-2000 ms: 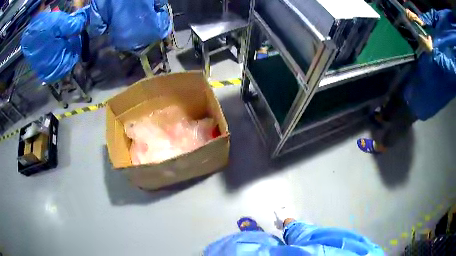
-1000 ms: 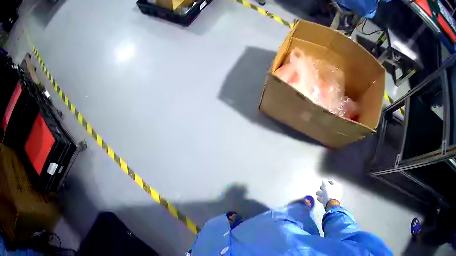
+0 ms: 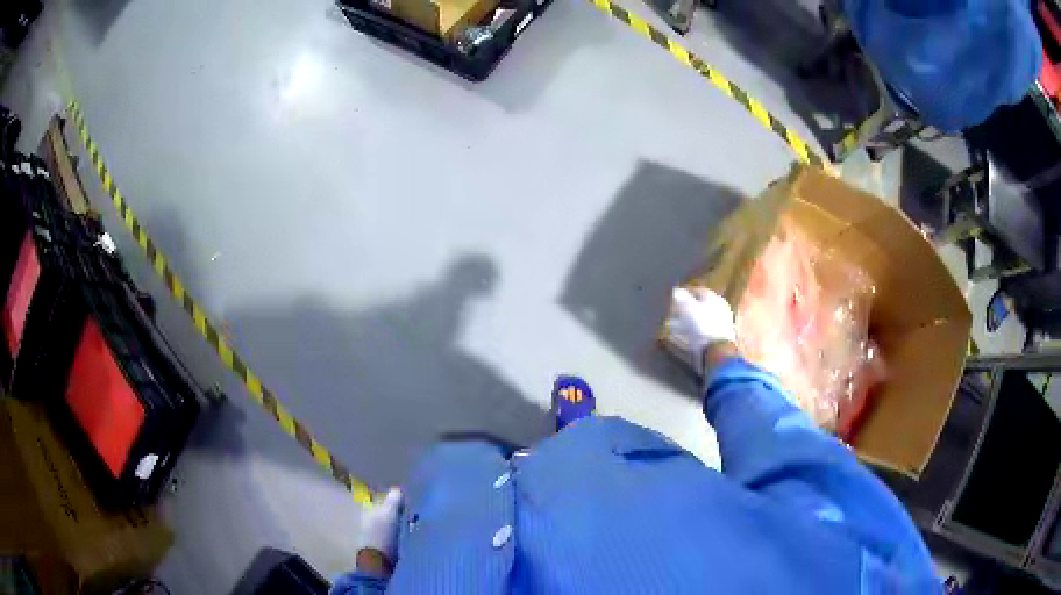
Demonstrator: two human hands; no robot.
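A large open brown carton (image 3: pixel 927 349) stands on the floor at the right, with clear-pink plastic bags (image 3: pixel 803 320) inside. My right hand (image 3: pixel 702 325), in a white glove, is at the carton's near left edge and grips its rim; the fingertips are partly hidden. My left hand (image 3: pixel 382 525), also in a white glove, is low beside my blue smock at the bottom left, away from the carton. Its fingers are small and unclear.
A black tote (image 3: pixel 465 49) with small brown boxes is at the top. Black trays with red sheets (image 3: pixel 105 395) stand at the left beyond yellow-black tape (image 3: pixel 192 308). A person in blue (image 3: pixel 948 58) is at the top right. A metal-framed cart (image 3: pixel 1001 453) is at the right edge.
My right hand has moved up to the carton's edge and taken hold. My left hand has come into view. The carton appears further right and turned in the picture.
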